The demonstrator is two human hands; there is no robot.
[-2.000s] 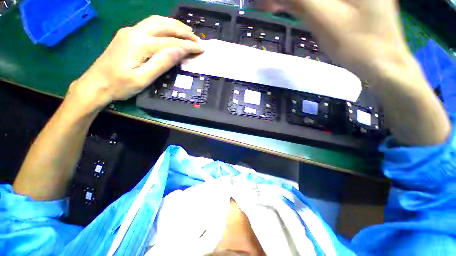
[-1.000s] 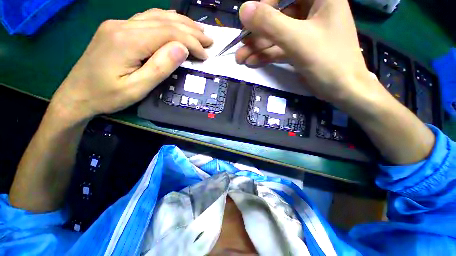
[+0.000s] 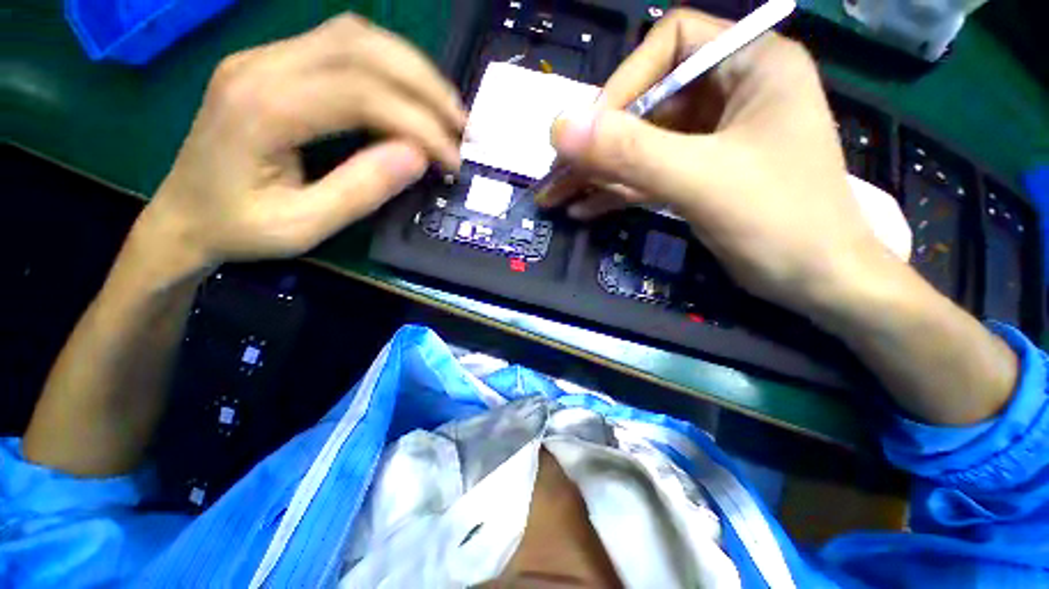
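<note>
A white backing strip (image 3: 523, 115) lies across phone assemblies in a black foam tray (image 3: 483, 284). My right hand (image 3: 736, 155) holds silver tweezers (image 3: 702, 60) like a pen; their tip points down near the upper right of the left phone assembly (image 3: 477, 230). This assembly shows a white square and a red tab. My left hand (image 3: 316, 138) is at the strip's left end, blurred, fingers slightly curled, thumb apart; whether it pinches anything cannot be told. A second phone assembly (image 3: 644, 267) shows below my right hand, which hides the strip's middle.
A blue bin (image 3: 144, 25) is at the upper left of the green mat (image 3: 58, 98). A shiny, clear or whitish item (image 3: 920, 25) lies behind the tray. Dark trays with small white squares (image 3: 228, 415) sit below the bench edge at the left.
My left hand has lifted off the strip's top to its left edge. My right hand has moved right, and its tweezers have shifted from over the strip to over the left phone.
</note>
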